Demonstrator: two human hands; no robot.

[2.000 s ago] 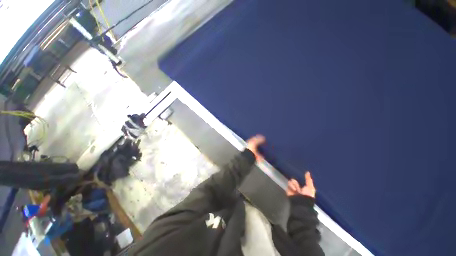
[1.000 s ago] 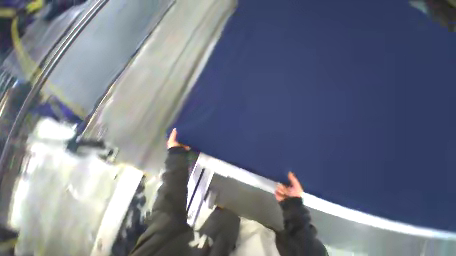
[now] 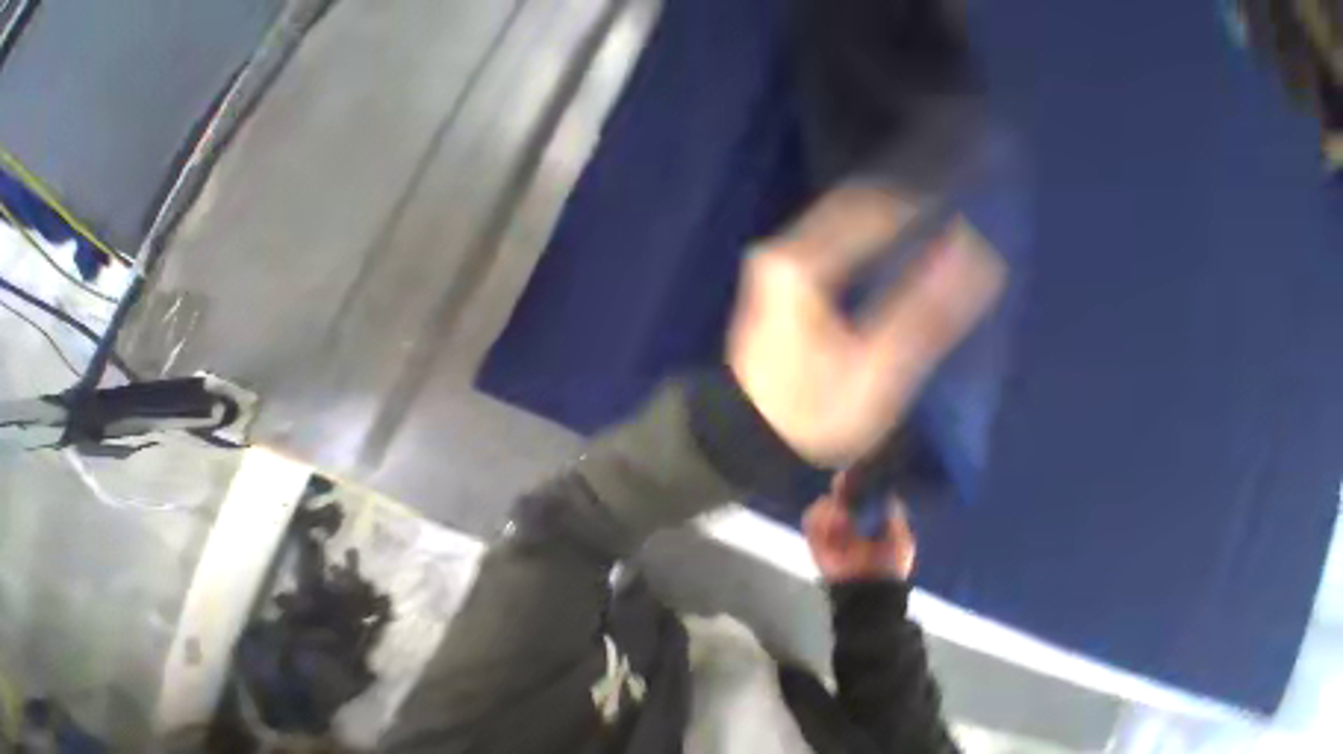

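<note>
The navy cloth point(image 3: 1134, 368) lies across the table. Part of it is raised in a blurred fold at the middle, with a dark area above my left hand whose nature I cannot tell clearly. My left hand point(image 3: 869, 324) is large and blurred, lifted above the cloth, with dark material between thumb and fingers. My right hand point(image 3: 859, 538) is at the cloth's near edge, fingers bent around material at the fold's lower end. White paper point(image 3: 1016, 644) shows along the near edge.
The grey table surface point(image 3: 420, 280) extends at the left, beside a long rail point(image 3: 199, 162). A black fitting point(image 3: 155, 413) sits at the table's corner. Dark scraps point(image 3: 317, 626) lie on the floor at lower left. A dark brown shape shows at the upper right edge.
My left hand has moved from the cloth's left corner up and right, closer to the camera. The cloth, flat before, has a raised fold. My right hand stays near the edge.
</note>
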